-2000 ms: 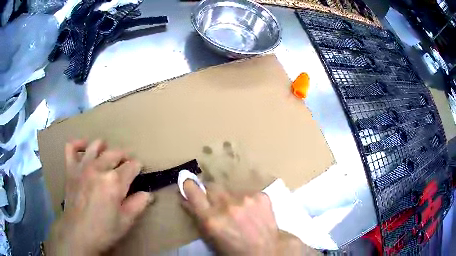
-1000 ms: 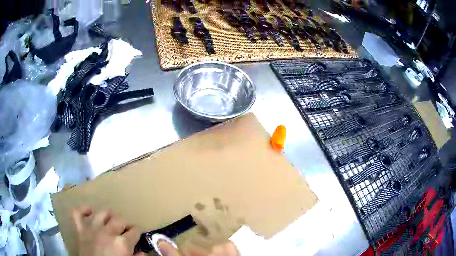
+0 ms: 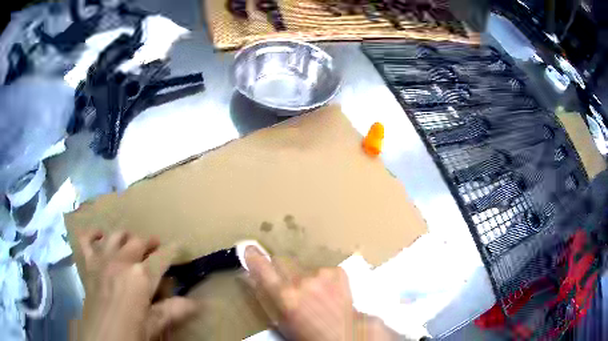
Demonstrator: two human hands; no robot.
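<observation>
A black watch bracelet (image 3: 207, 266) lies on the tan cardboard mat (image 3: 220, 183) near its front. My left hand (image 3: 127, 290) is on the bracelet's left part, fingers bent, and covers that end; the picture is blurred there. My right hand (image 3: 300, 293) has a white wiping cloth (image 3: 252, 252) over one fingertip, pressed at the bracelet's right end. Dark damp spots show on the cardboard just beyond this fingertip. White wipes (image 3: 413, 286) lie to the right of my right hand.
A steel bowl (image 3: 287, 76) stands beyond the cardboard, an orange finger cot (image 3: 374, 140) at its right edge. A mesh rack (image 3: 490, 193) with black watches is at right, red material (image 3: 570, 293) below it. A woven tray (image 3: 320, 36) is beyond; dark bands (image 3: 113, 100) and white strips are left.
The view has tilted down since one second ago, so things sit higher and more of both hands shows. The cloth-covered fingertip has moved right along the bracelet to its right end.
</observation>
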